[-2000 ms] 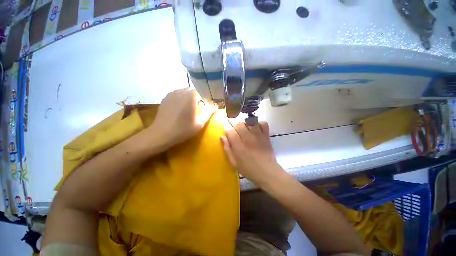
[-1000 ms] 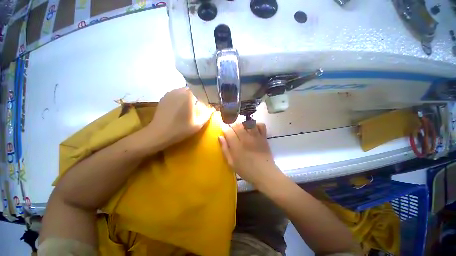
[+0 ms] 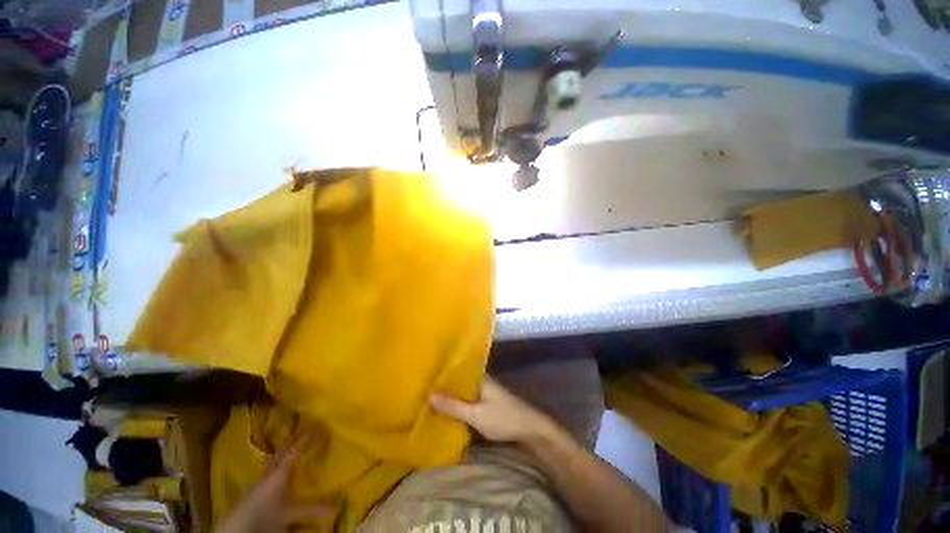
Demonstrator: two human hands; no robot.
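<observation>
The mustard-yellow garment piece (image 3: 385,302) lies on the white table, its upper right corner in the lamp glow under the machine head, and hangs over the front edge towards the lap. My right hand (image 3: 500,414) pinches its lower right edge, thumb on top. My left hand (image 3: 273,489) is low on the left among the hanging yellow cloth, blurred and partly hidden; its grip is unclear. The white sewing machine (image 3: 667,62) with blue stripe stands above. Needle and presser foot are lost in the glare.
A yellow scrap (image 3: 802,231) and red-handled scissors (image 3: 877,255) lie on the table at the right. A blue basket (image 3: 870,416) with yellow cloth (image 3: 771,463) stands lower right. The table's front edge (image 3: 667,305) runs above the lap. Cut pieces lie at lower left.
Both hands have left the needle area and moved down to the cloth near the lap. The view has tilted down, so the machine head sits higher. The garment piece is now less covered by the arms.
</observation>
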